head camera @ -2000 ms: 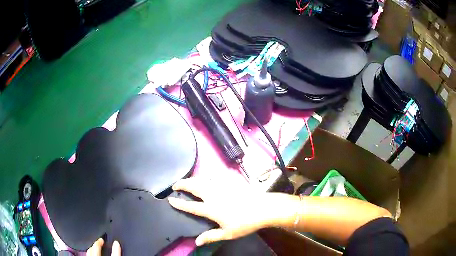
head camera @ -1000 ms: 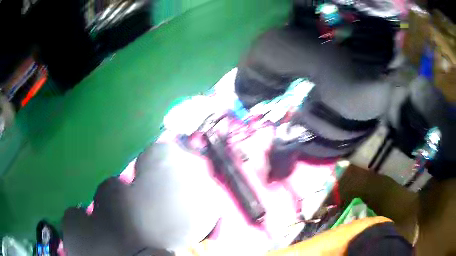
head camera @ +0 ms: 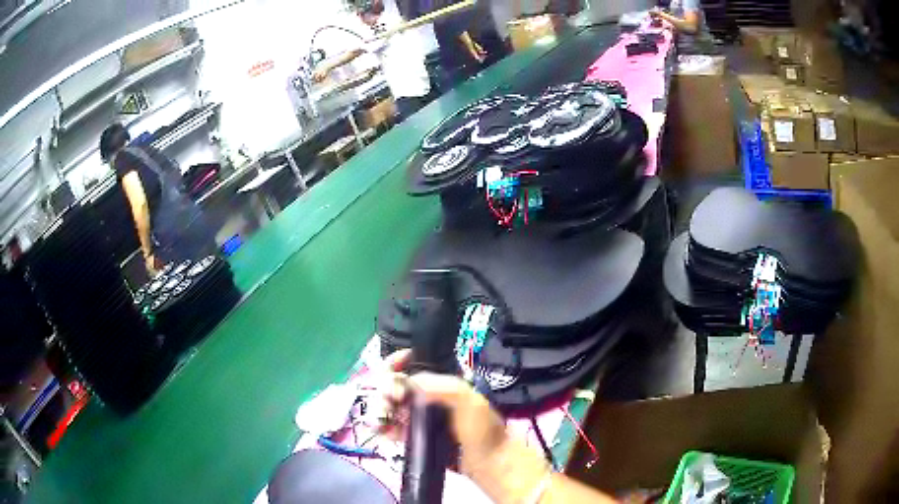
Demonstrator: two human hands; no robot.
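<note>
My right hand (head camera: 458,413) is raised at the lower middle, wrapped around the thick black electric screwdriver (head camera: 427,443). The screwdriver stands roughly upright, its lower end cut off by the bottom edge; its upper part is blurred. The rounded edge of a black drum pad body (head camera: 325,479) shows at the bottom, the rest out of the picture. My left hand is not in view.
Stacked black pads (head camera: 552,266) with loose wires stand behind my hand. More pads (head camera: 769,256) lie on a stool at right. A green basket (head camera: 734,480) is in a carton at lower right. Several people are around the long green bench (head camera: 296,295).
The view has swung up and the worked pad has dropped to the bottom edge. My right hand has left the pad's cover and taken hold of the screwdriver, lifting it. My left hand has left view.
</note>
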